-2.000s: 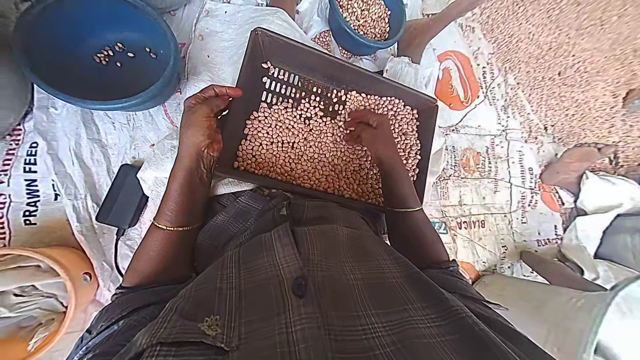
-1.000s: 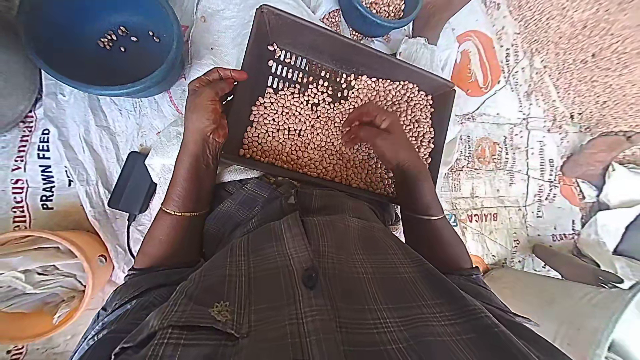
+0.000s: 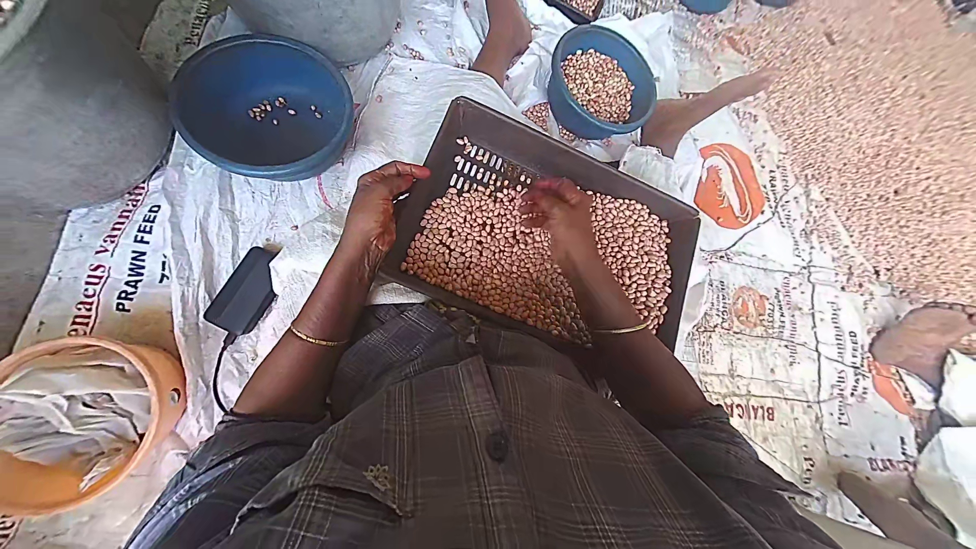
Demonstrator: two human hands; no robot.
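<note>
A dark plastic tray (image 3: 686,229) with a slotted bottom lies tilted across my lap, and a thick layer of pinkish-brown shelled nuts or beans (image 3: 488,252) covers most of it. My left hand (image 3: 381,206) is at the tray's left rim, with fingers and thumb on its upper left side. Over the nuts near the bare slots hovers my right hand (image 3: 560,213), its fingers curled and bunched; whether a nut is between them cannot be told. Both wrists carry a thin bangle.
At upper left stands a blue basin (image 3: 263,164) with several nuts. Beyond the tray is a blue bowl (image 3: 560,114) of nuts, beside another person's bare legs (image 3: 679,122). A black box with a cable (image 3: 242,290), an orange tub (image 3: 164,381) and printed sacks (image 3: 778,335) lie around; nuts spread at right.
My right hand has moved toward the slotted, barer part of the tray. My left hand stays at the left rim. The view has shifted, showing more of the far side.
</note>
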